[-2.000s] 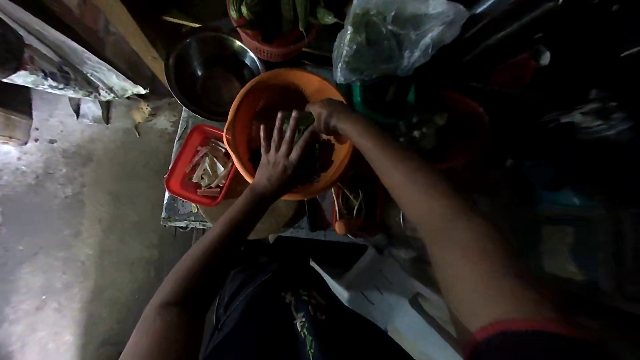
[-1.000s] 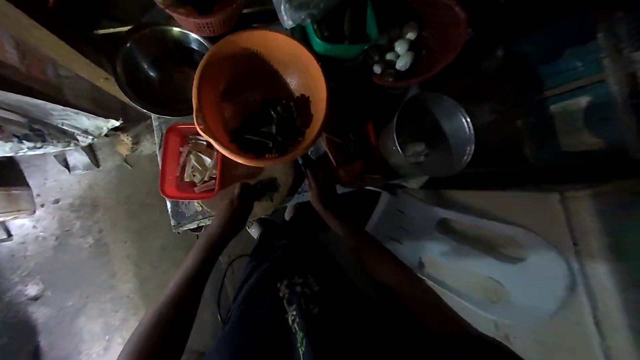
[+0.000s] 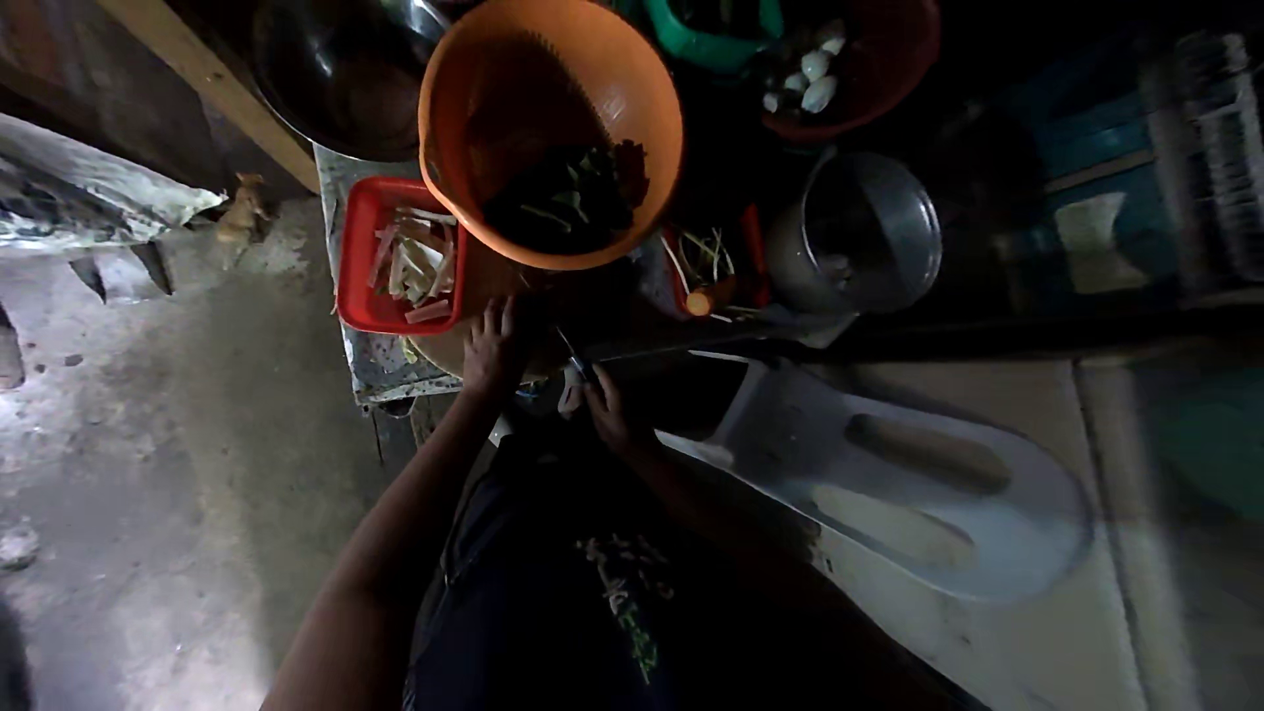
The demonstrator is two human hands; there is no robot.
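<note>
My left hand (image 3: 494, 346) rests on a round board (image 3: 444, 349), just below the orange plastic basin (image 3: 652, 89); dark shadow by its fingers hides whether it holds anything. My right hand (image 3: 607, 400) is closed on the handle of a knife (image 3: 574, 351), whose thin blade points up and left towards the board. Dark leafy greens (image 3: 568, 197) lie in the bottom of the orange basin. To the left of the board a red plastic tray (image 3: 353, 252) holds pale cut strips (image 3: 420, 262).
A metal bowl (image 3: 341, 89) is at the upper left. Right of the board are a red container (image 3: 755, 247) with a carrot (image 3: 699, 302), a metal pot (image 3: 918, 237) and a white plastic chair (image 3: 1027, 494). Behind stand a green basket (image 3: 706, 49) and a dark red bowl (image 3: 869, 109) with white bulbs.
Both hands were inside the orange basin two seconds ago; they have come down out of it to the board. The knife now shows in my right hand.
</note>
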